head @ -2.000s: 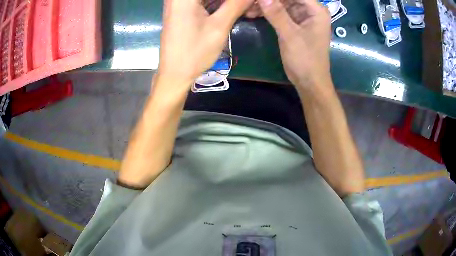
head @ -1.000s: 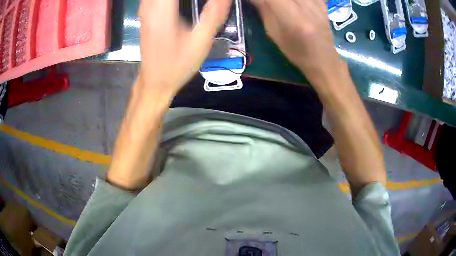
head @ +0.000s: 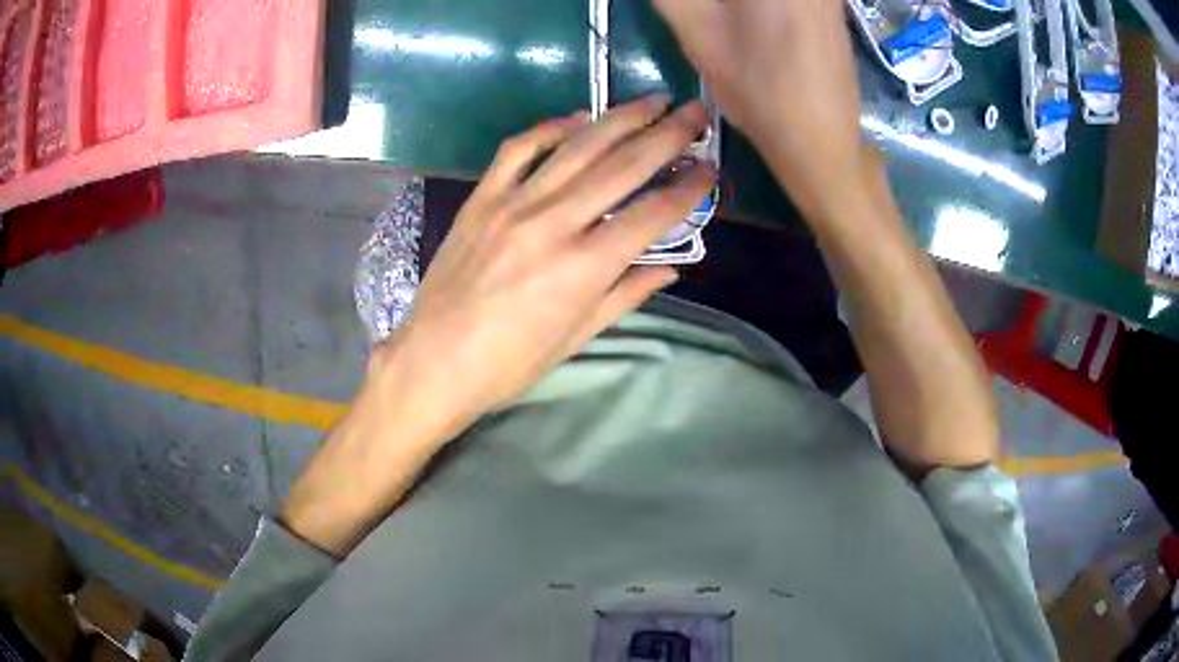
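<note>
A white loop-shaped housing (head: 679, 246) lies at the bench's front edge, its long frame running up out of the picture. My left hand (head: 550, 239) lies over its base end, fingers across it and thumb near the pale end bracket. The fingers hide most of the blue part and the wires. My right hand (head: 769, 71) is at the top edge, above and right of the housing; its fingertips are cut off, so what it holds cannot be seen.
A salmon-red compartment tray (head: 233, 58) is at left. Several white-and-blue units (head: 921, 45) and two white rings (head: 941, 122) lie at right. A cardboard box edge (head: 1127, 168) with small white pieces stands far right.
My left hand has come down from the upper frame onto the housing's base, covering the blue part. My right hand stays near the top edge. The view has shifted, moving bench items slightly.
</note>
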